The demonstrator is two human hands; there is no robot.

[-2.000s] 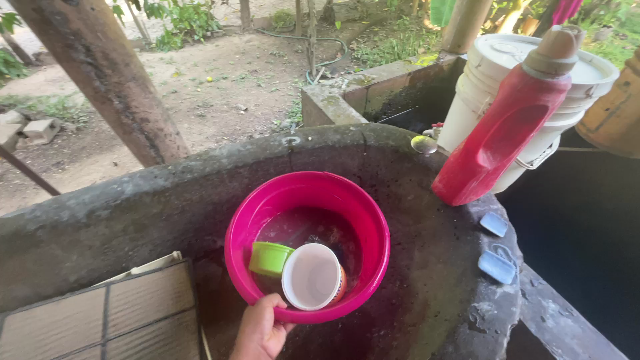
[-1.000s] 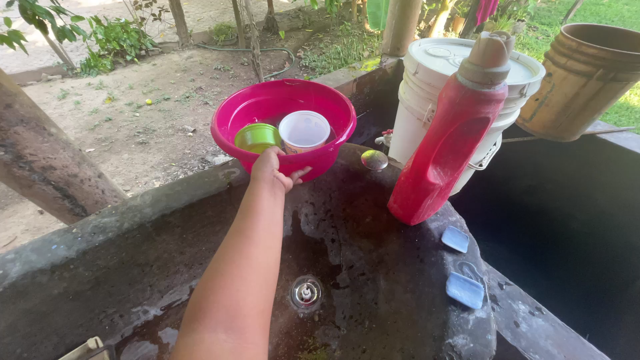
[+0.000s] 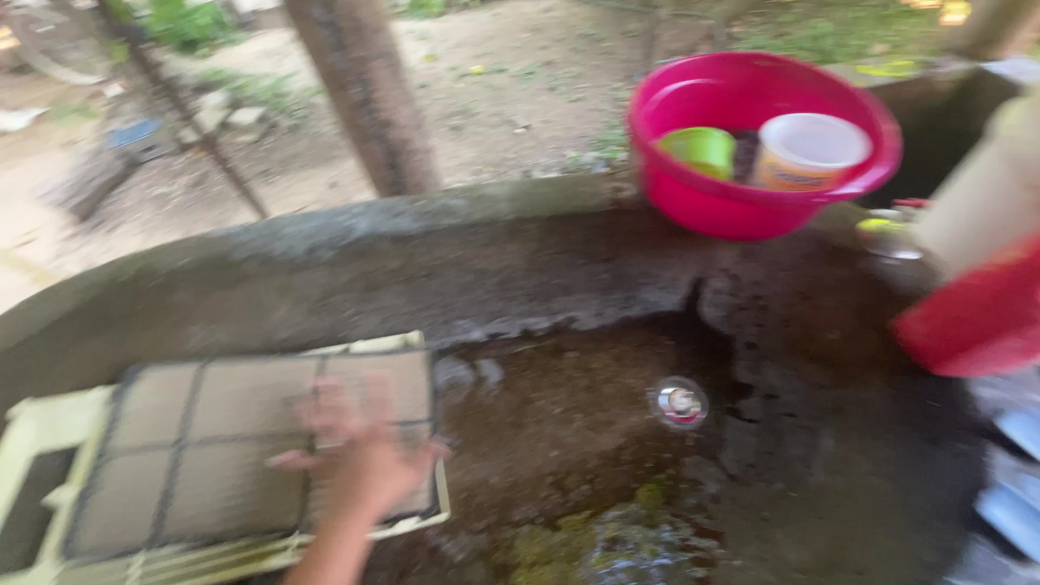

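Note:
My left hand (image 3: 366, 463), blurred, is spread over the right part of a flat mesh filter panel (image 3: 236, 447) with a dark grid; whether it touches the panel cannot be told. The panel lies on a cream plastic frame (image 3: 49, 418) at the left of the concrete basin. My right hand is out of view. On the basin's far rim stands a magenta plastic tub (image 3: 731, 203) holding a green container (image 3: 703, 153) and a white cup (image 3: 812, 146).
A metal drain (image 3: 681, 404) sits in the wet concrete basin (image 3: 520, 260). At right are a red bottle (image 3: 975, 313), a white bucket (image 3: 987, 183), a metal tap part (image 3: 890, 236) and blue plastic pieces (image 3: 1011, 512). A wooden post (image 3: 366, 89) rises beyond the rim.
The tub was inside the basin, then was lifted in my left hand toward the far rim. My left hand has let go of it and moved left to the filter panel; the view has swung left.

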